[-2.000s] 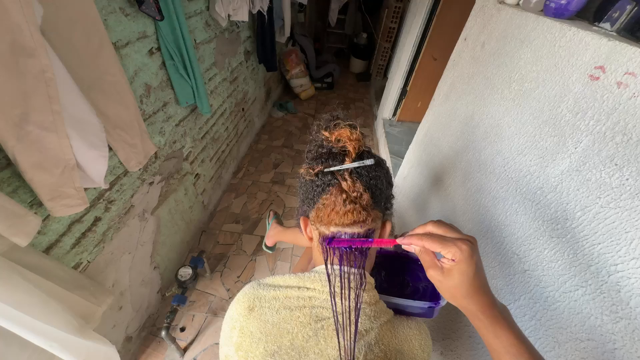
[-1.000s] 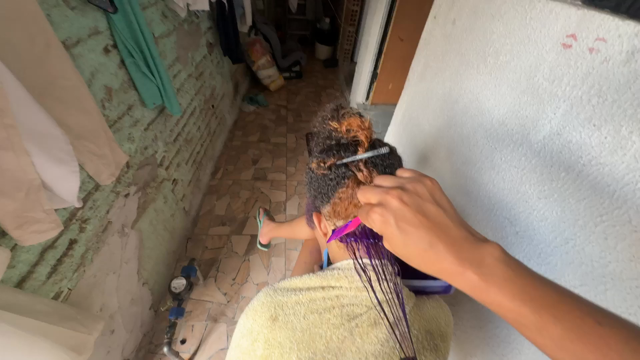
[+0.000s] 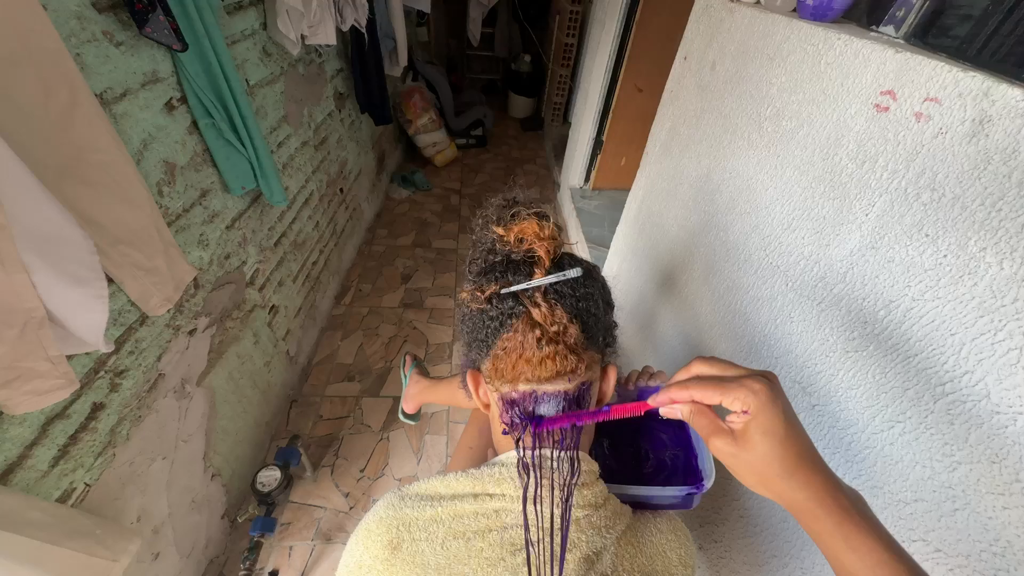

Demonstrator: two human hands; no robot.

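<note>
My right hand (image 3: 732,416) pinches one end of a pink comb (image 3: 620,412), whose other end lies against purple-coated hair (image 3: 552,456) at the nape of a seated person. Long purple strands hang from there over a yellow towel (image 3: 480,520) on the person's shoulders. Higher up, a metal hair clip (image 3: 542,281) holds the dark and orange curly hair (image 3: 540,348). Beyond the comb, to the right of the neck, is a plastic tub (image 3: 652,456) of purple dye or cream, with the seated person's fingers at its far rim. My left hand is out of view.
A rough white wall (image 3: 816,240) rises close on the right. Along the green wall (image 3: 240,272) on the left hang clothes (image 3: 232,120); a water meter (image 3: 270,480) with pipes stands low beside it. The seated person's sandalled foot (image 3: 412,388) rests on the tiled floor.
My right hand has moved from over the back of the head, one second ago, to the right of the neck. The comb now lies across the nape again, much as two seconds ago.
</note>
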